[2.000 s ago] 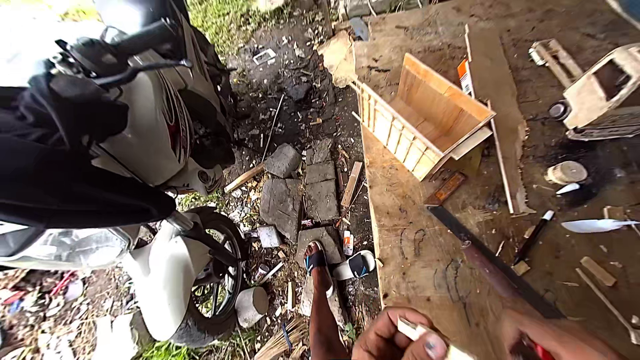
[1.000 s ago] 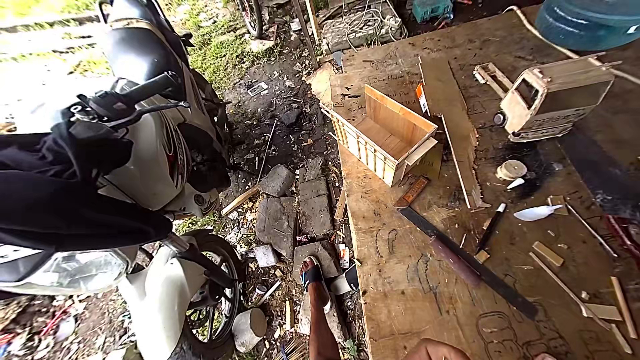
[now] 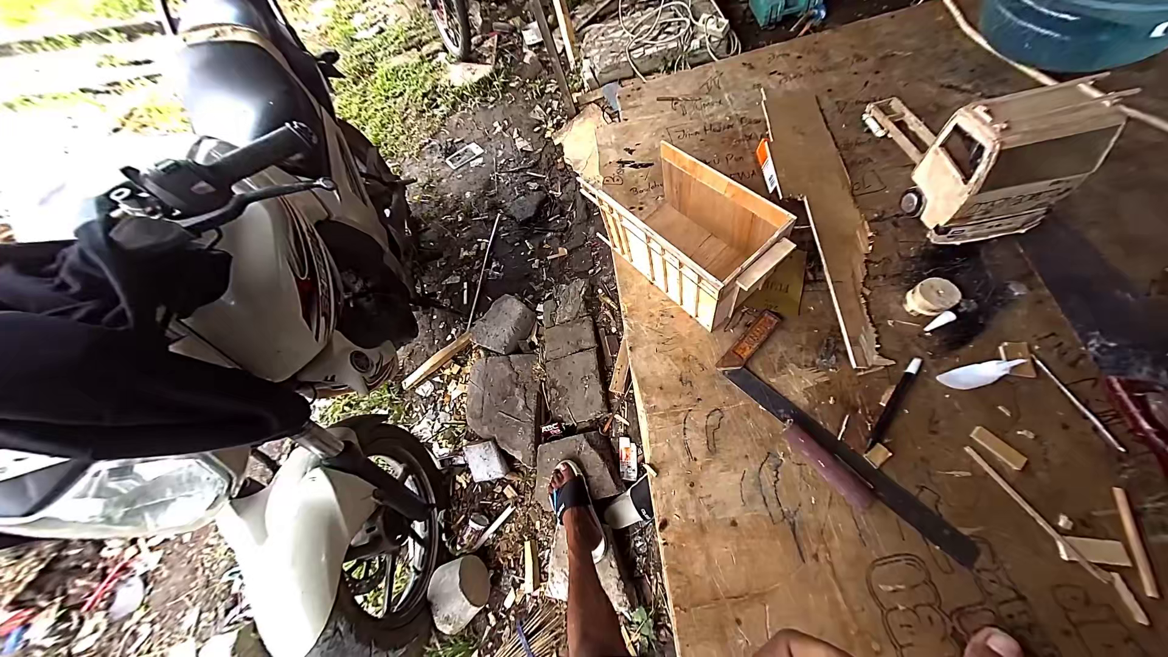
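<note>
At the bottom edge of the view, only a small part of my left hand (image 3: 799,644) shows; whatever it holds is out of frame. To its right, a fingertip of my right hand (image 3: 993,642) shows, the rest cut off. Above them on the plywood table (image 3: 721,511) lies a long dark blade or straightedge (image 3: 922,525) beside a reddish-brown strip (image 3: 829,467). A black marker (image 3: 894,401) is to its right. Farther up stands a small open wooden box with slatted sides (image 3: 680,266), near an orange-brown block (image 3: 750,339).
A wooden model truck cab (image 3: 999,173) stands at upper right, near a round wooden piece (image 3: 932,297) and a white plastic nozzle bottle (image 3: 976,374). A ragged plywood strip (image 3: 826,210) lies mid-table. Wood offcuts (image 3: 998,448) are scattered right. A motorcycle (image 3: 265,274) stands left, beyond stone blocks (image 3: 504,406).
Both hands have moved down, mostly out of view; two seconds ago my left hand held a small pale wood piece. The view has shifted, bringing more of the table's right side into sight.
</note>
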